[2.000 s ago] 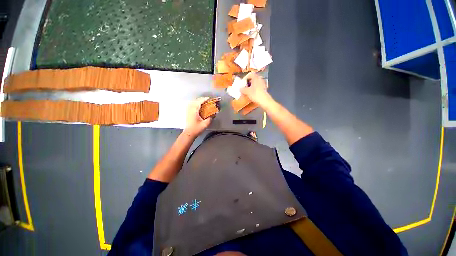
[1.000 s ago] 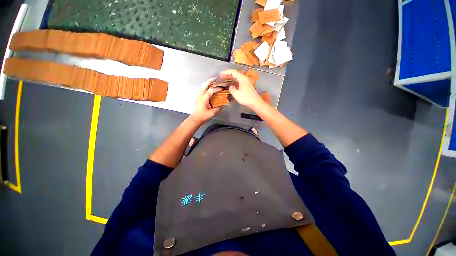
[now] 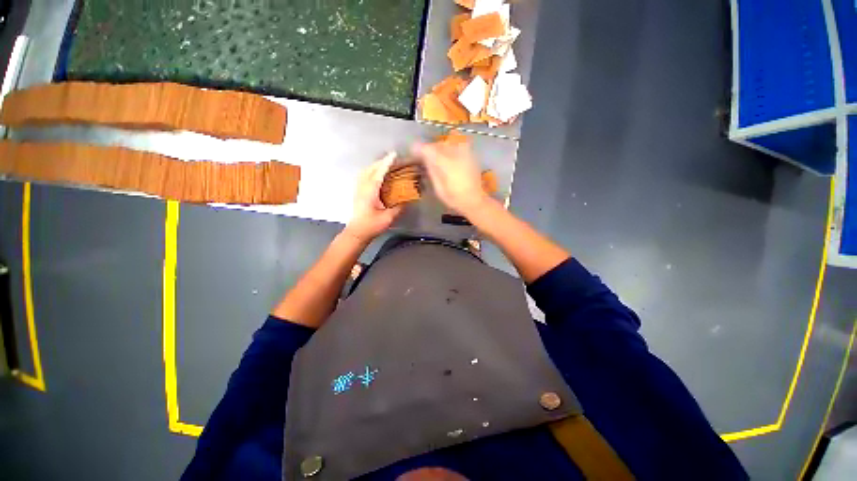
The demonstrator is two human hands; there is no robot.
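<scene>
My left hand (image 3: 373,199) holds a handful stack (image 3: 402,186) of orange-brown pieces with layered edges, above the ledge near the apron. My right hand (image 3: 451,176) is blurred, just right of the stack, fingers pointing towards it; whether it holds a piece cannot be told. Loose cut pieces (image 3: 482,70), some orange-tan and some white, lie scattered on the right ledge. A few orange pieces show partly behind and beside my right hand. Two finished rows (image 3: 179,108) of pieces on edge lie side by side on the front ledge at the left.
The green textured bed (image 3: 244,47) lies beyond the silver-grey ledge (image 3: 329,141). A small black tool (image 3: 457,220) lies near the apron, partly covered by my right arm. A blue-panelled unit (image 3: 785,85) stands on the floor at the right. Yellow lines mark the floor.
My right hand has gone from the loose pieces to the stack in my left hand, then drawn slightly away from it. A white piece near the right hand is gone from the ledge.
</scene>
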